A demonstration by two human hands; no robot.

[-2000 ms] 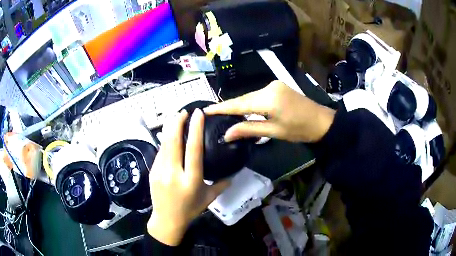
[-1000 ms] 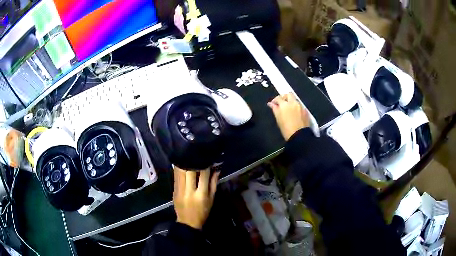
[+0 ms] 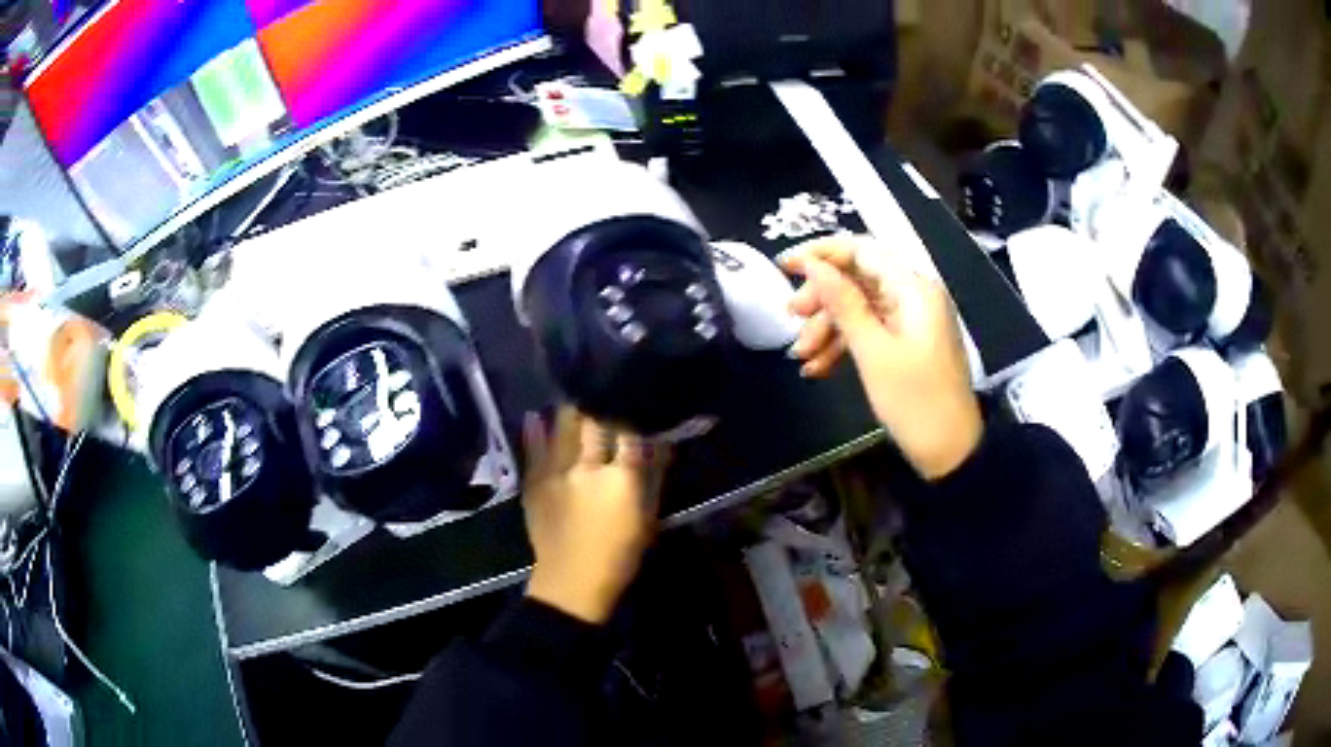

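A PTZ dome camera (image 3: 635,314) with a white body and glossy black head stands at the middle of the bench, its LED window facing me. My left hand (image 3: 591,504) is at the underside of its black head, fingertips hidden beneath it. My right hand (image 3: 890,343) is raised just right of the white computer mouse (image 3: 752,296), fingers bent; whether something tiny is between the fingertips cannot be told. Two more PTZ dome cameras (image 3: 387,409) (image 3: 226,460) stand at the left. A white label strip (image 3: 854,168) runs from the black machine (image 3: 788,44).
Small white bits (image 3: 807,216) lie behind the mouse. The keyboard (image 3: 511,204), monitor (image 3: 292,88) and a yellowish tape roll (image 3: 139,350) are behind and left. A carton (image 3: 1241,190) at right stands by several white-and-black cameras (image 3: 1175,277). The bench edge (image 3: 788,482) runs in front.
Both hands have left the black head they covered two seconds ago. The camera now faces me, with my left hand beneath it. My right hand went to the label strip, then back left beside the mouse.
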